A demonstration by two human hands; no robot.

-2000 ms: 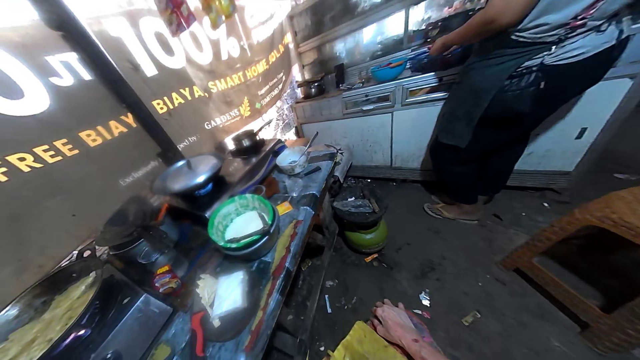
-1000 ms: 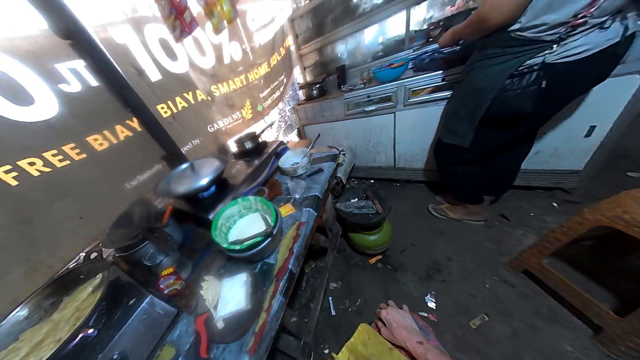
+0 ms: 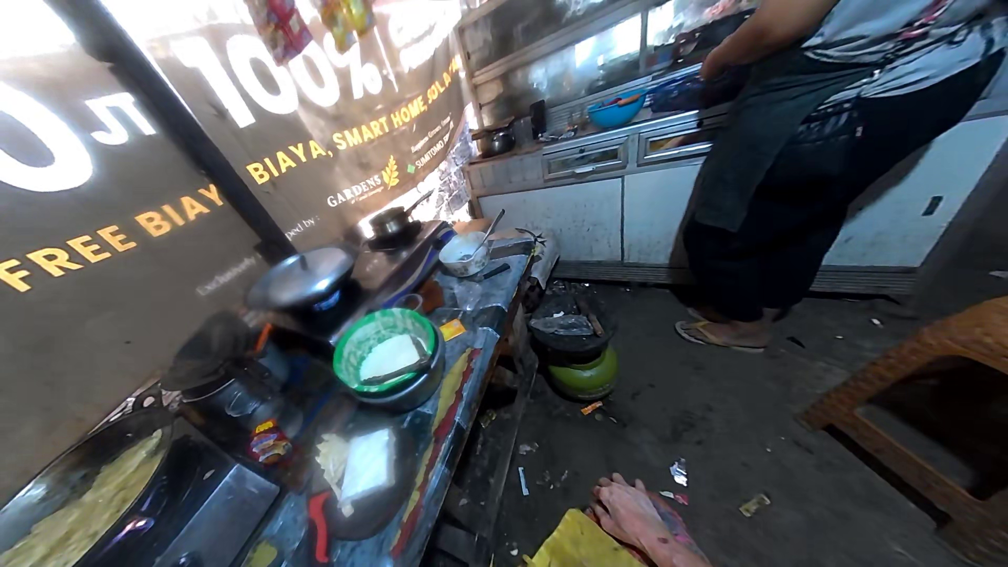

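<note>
My right hand rests low in the view beside a yellow cloth, back upward, fingers slightly bent, with no object visible in it. Patterned fabric shows beside the wrist. My left hand is out of view. On the table to the left, a round board bears a white block and pale strips, with a red-handled tool at its edge. Behind it, a green basin with white contents and a dark-handled utensil sits in a metal pot. A wok at lower left holds yellowish food.
A lidded pan sits over a blue flame. A green gas cylinder stands beside the table; litter lies on the floor. A brown stool is at right. A co-worker stands at the counter, near a blue bowl.
The co-worker's hand has shifted slightly to the right over the counter. My right hand stays low beside the yellow cloth.
</note>
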